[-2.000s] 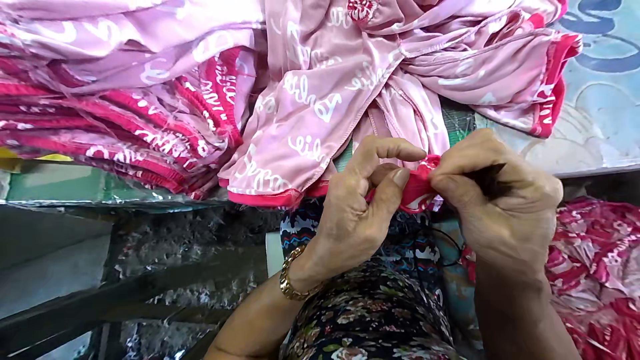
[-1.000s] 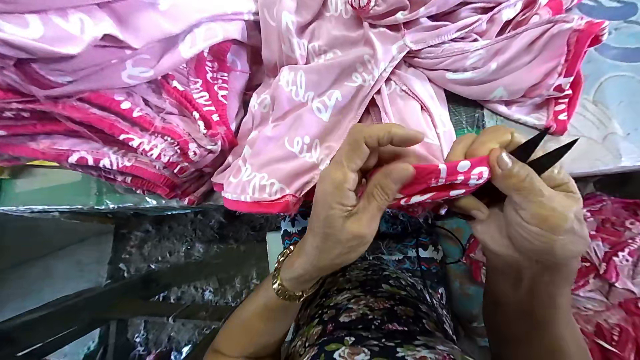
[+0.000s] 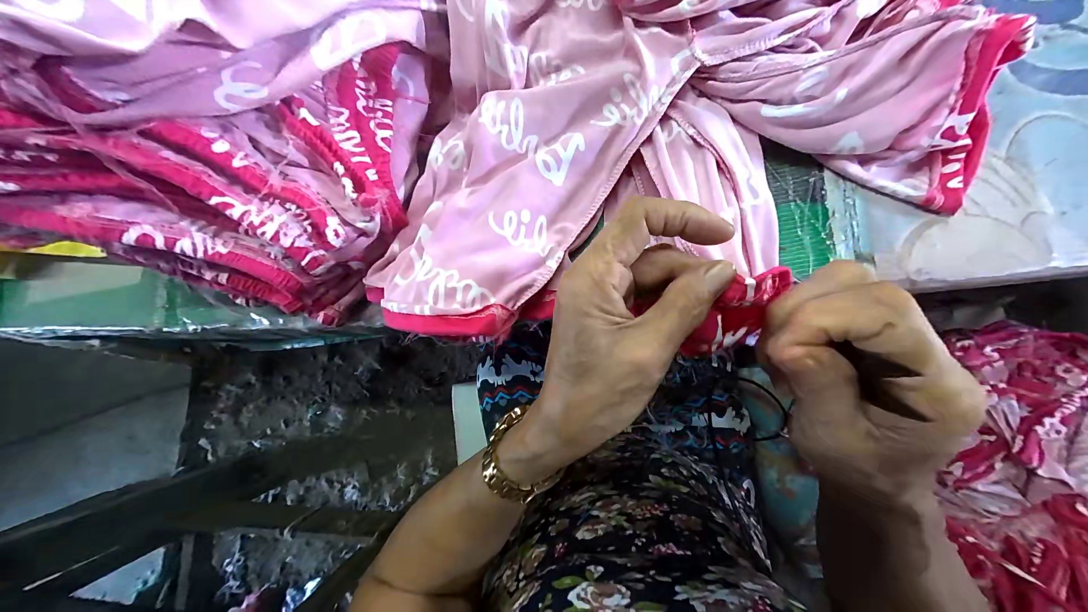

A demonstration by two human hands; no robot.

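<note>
A pink satin garment [image 3: 544, 161] with white lettering and hot-pink trim lies over the table's front edge. My left hand [image 3: 629, 314], a gold bracelet at its wrist, pinches the garment's hot-pink hem [image 3: 738, 310] between thumb and fingers. Just right of it, my right hand [image 3: 858, 365] is closed at the other end of this hem piece, its fingertips against the cloth. Something dark shows inside the right palm, but its shape is mostly hidden by the fingers. The two hands are close together, a short stretch of hem between them.
A stack of pink garments with hot-pink bands [image 3: 238, 195] lies at the left on the green-topped table [image 3: 76, 297]. More pink and red cloth [image 3: 1020, 459] is heaped low at the right. My lap, in floral cloth [image 3: 629, 527], is below the hands. Dark bars [image 3: 280, 476] stand at lower left.
One second ago scissor blades stuck out of my right hand, and a flatter stretch of hem showed. Now the blades are out of sight, the right hand has turned, and the hem is bunched.
</note>
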